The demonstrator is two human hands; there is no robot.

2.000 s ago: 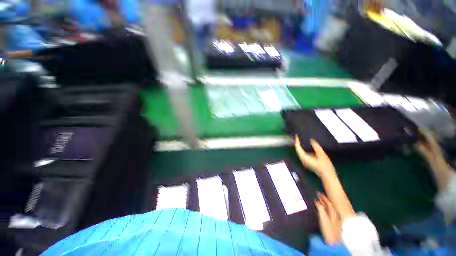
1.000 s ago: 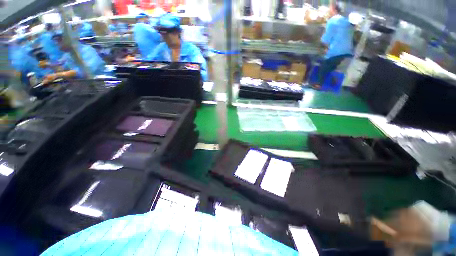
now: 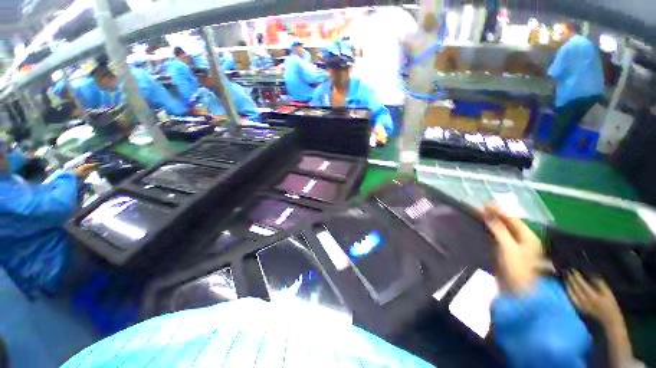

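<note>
My right hand (image 3: 514, 248), in a blue sleeve, grips the right edge of a black foam tray (image 3: 248, 262). The tray sits at a slant in front of me. It holds several dark-screened smartphones (image 3: 291, 266); one (image 3: 365, 251) shows a bright blue-white spot and another (image 3: 431, 215) small white lettering. A white-faced flat piece (image 3: 475, 302) lies near the tray's right side; I cannot tell if it is a screen or paper. My left hand is not in view. My light blue cap hides the tray's near edge.
Stacked trays with phones (image 3: 309, 185) stand at the left, beside a longer raised tray row (image 3: 172, 176). Behind are a grey post (image 3: 411, 108), a clear blister tray (image 3: 475, 188) and the green belt (image 3: 597, 215). A neighbour's hand (image 3: 593, 298) is at the right. Workers in blue sit beyond.
The view has swung left and up. The tray with white-lit phones has left the near view; dark-screened phones are there instead. My right hand has come onto the tray's edge.
</note>
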